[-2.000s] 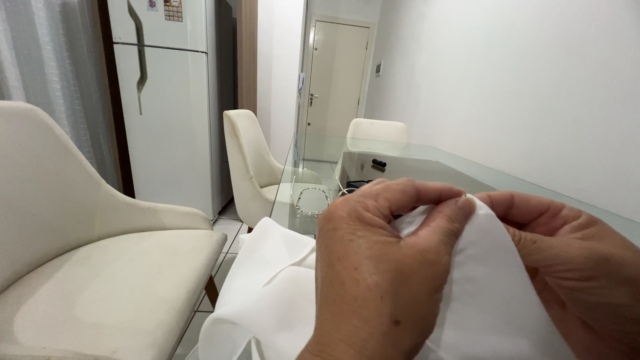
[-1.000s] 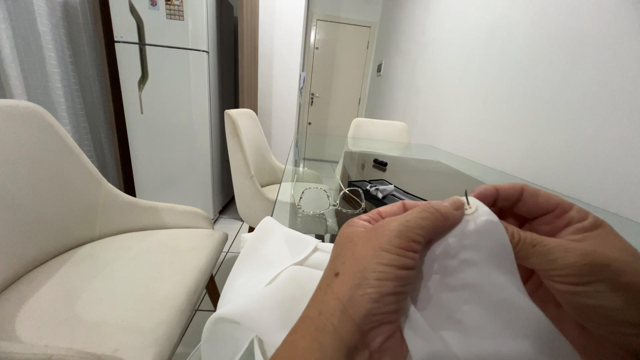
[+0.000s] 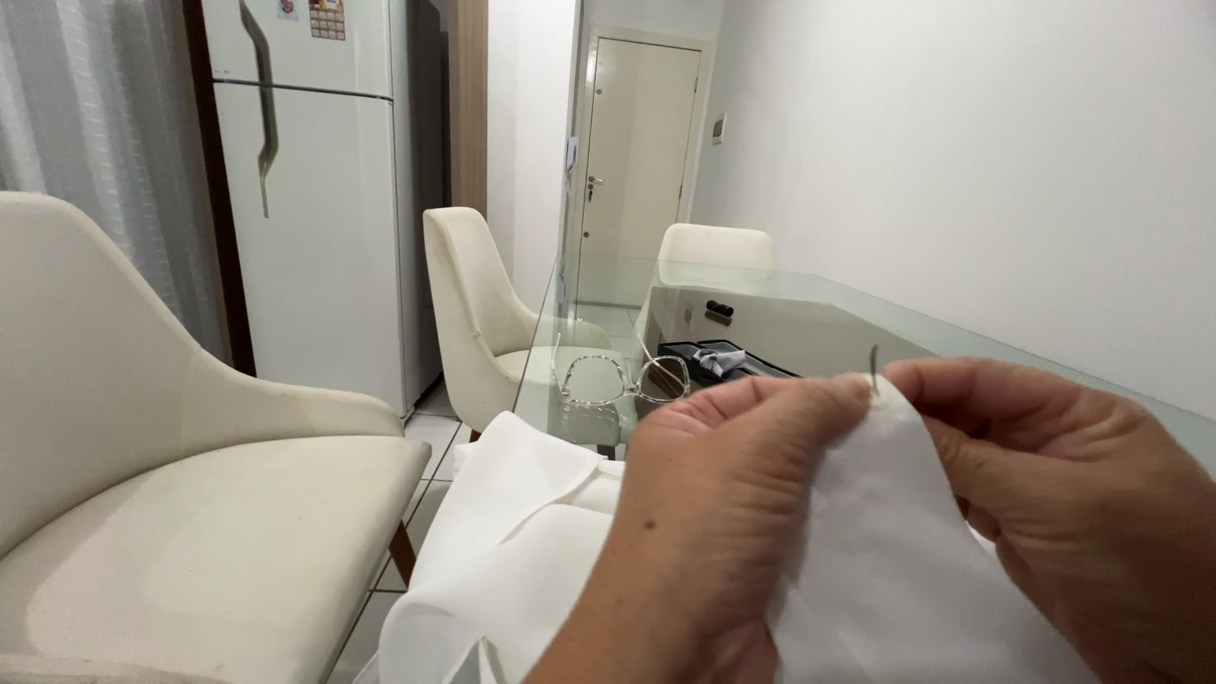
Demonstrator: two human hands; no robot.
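White fabric (image 3: 893, 551) is stretched up between my hands, and more of it (image 3: 532, 513) lies bunched to the left over the near edge of the table. My left hand (image 3: 741, 475) pinches the raised tip of the cloth between thumb and fingers. On the other side of that tip, my right hand (image 3: 1064, 465) grips the fabric's edge with thumb and forefinger. A thin dark pin or needle (image 3: 874, 366) stands upright at the tip, its lower part hidden by the cloth and fingertips. Beside it is a small pale round spot, possibly a button, too blurred to tell.
Clear-framed eyeglasses (image 3: 608, 380) rest on the glass table (image 3: 855, 304), near an open dark case (image 3: 684, 351) with a grey cloth (image 3: 719, 361) and a small black object (image 3: 719, 309). Cream chairs (image 3: 209, 513) stand at left and behind; a white refrigerator (image 3: 313, 228) is farther back.
Two seconds ago no dark pin or needle showed; now it stands up from the cloth's tip. My left hand has shifted lower and right, uncovering the eyeglasses and case.
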